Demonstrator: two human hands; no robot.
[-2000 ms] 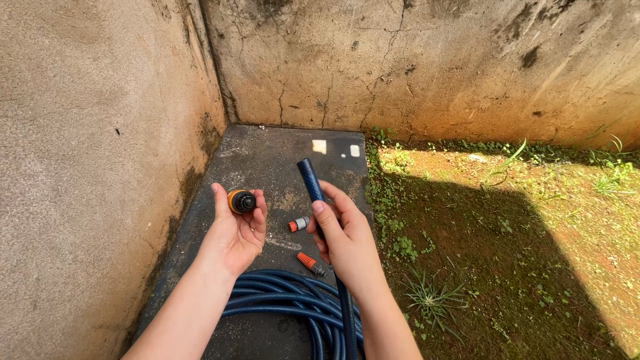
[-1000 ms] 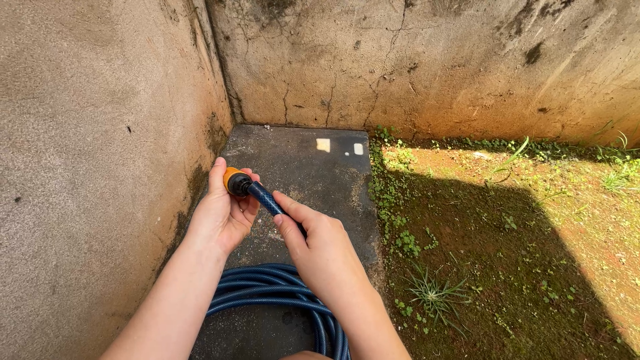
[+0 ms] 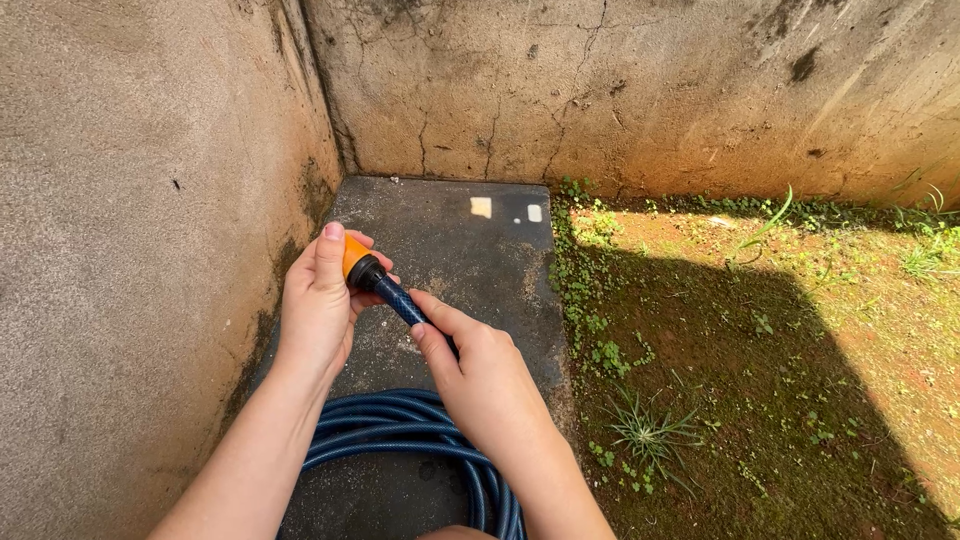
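Note:
My left hand (image 3: 319,292) grips an orange and black hose connector (image 3: 361,262), thumb on its orange body. The blue braided garden hose's end (image 3: 401,301) meets the connector's black collar; how deep it sits inside cannot be told. My right hand (image 3: 480,360) pinches the hose a short way behind the connector, thumb and forefinger around it. Below my hands lies the rest of the hose in a loose coil (image 3: 390,433), partly hidden by my right forearm.
The coil rests on a dark slab (image 3: 450,255) with pale patches. A rough plastered wall (image 3: 150,225) rises close on the left, and a cracked wall (image 3: 637,97) stands behind. Mossy ground with weeds (image 3: 652,431) borders the slab's right side.
Two seconds ago the connector and hose end were apart; now they are together. Two small orange-and-grey fittings seen earlier on the slab are out of sight.

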